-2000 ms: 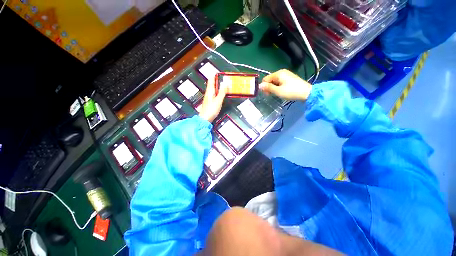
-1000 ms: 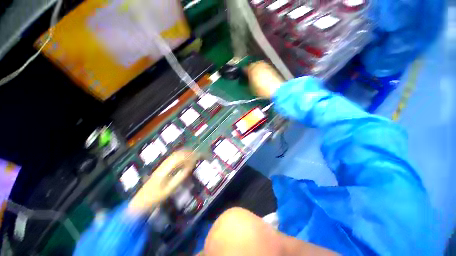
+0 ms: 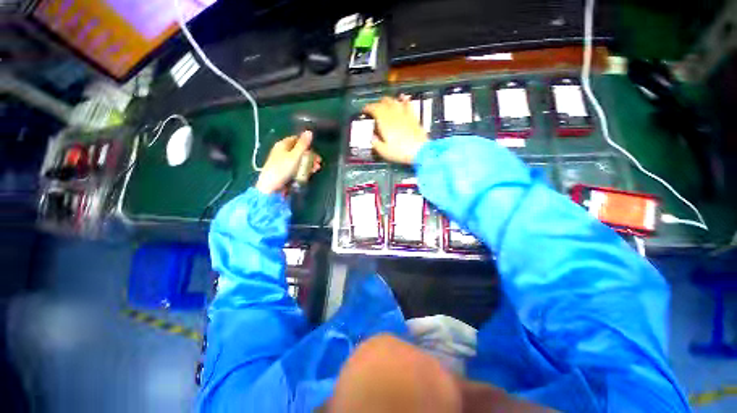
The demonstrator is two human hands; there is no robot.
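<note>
My left hand (image 3: 284,164) is closed around the handle of a black barcode scanner (image 3: 304,169) with a yellowish label, left of the tray. My right hand (image 3: 397,131) reaches over the upper left of the clear blister tray (image 3: 343,239). Its fingertips are at the right edge of the upper-left red-edged device (image 3: 361,139); whether they grip it is unclear. Other white-faced devices (image 3: 511,108) lie in two rows, some partly behind my right hand and sleeve. A device with a lit orange screen (image 3: 626,210) lies at the tray's right end, a white cable (image 3: 685,220) at its right side.
A small box with a green piece (image 3: 366,40) and an orange-brown strip (image 3: 558,63) lie behind the tray. A white mouse (image 3: 179,146) is at left. Another white cable (image 3: 256,121) crosses the mat. Stacked trays (image 3: 77,173) stand far left, a monitor (image 3: 121,32) upper left.
The view has turned left. The orange-screen device, earlier in my hands, lies at the tray's right end. My left hand has taken the scanner; my right hand has moved to the tray's left end.
</note>
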